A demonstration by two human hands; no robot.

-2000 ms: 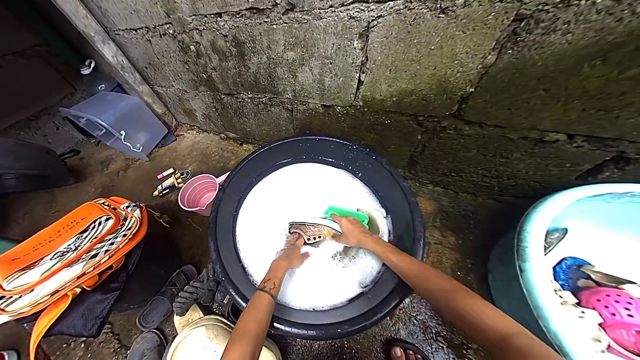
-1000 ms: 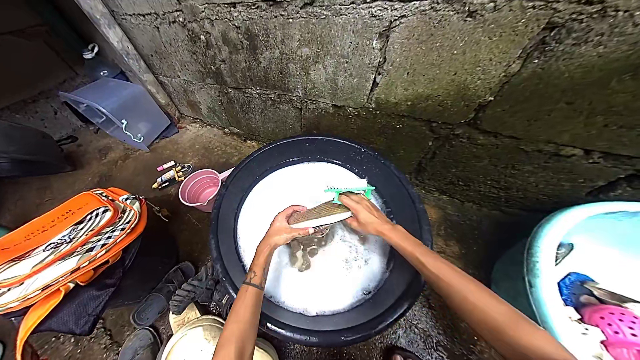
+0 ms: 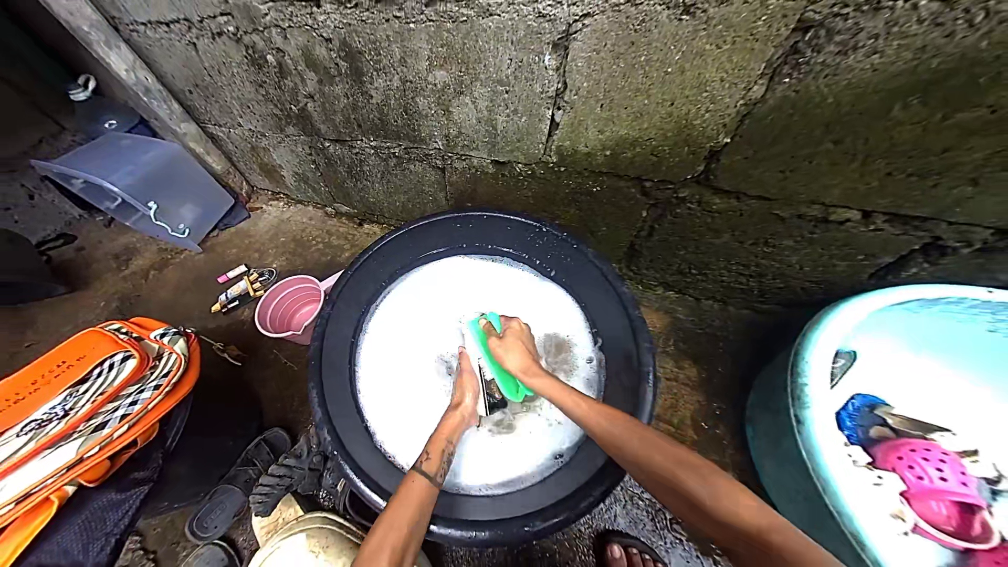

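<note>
A round black plastic basin [image 3: 630,370] holds water covered with white suds [image 3: 425,307]. Over its middle my left hand [image 3: 466,387] grips the side of a shoe [image 3: 491,397], which shows a dark part and a pale edge. My right hand [image 3: 513,346] holds a green scrub brush [image 3: 500,364] against that shoe, and the brush covers much of it. The fingertips of my left hand are partly hidden behind the shoe.
A pink dipper [image 3: 290,307] stands left of the basin, near small bottles [image 3: 240,290]. An orange plaid bag [image 3: 94,394] and dark sandals [image 3: 236,484] lie at left. A turquoise tub [image 3: 795,409] with a pink clog [image 3: 933,480] stands right. A block wall [image 3: 472,87] rises behind.
The shoe has turned from lying crosswise to pointing away from me. The green brush has come down from above the shoe's far side onto it, with my right hand around it.
</note>
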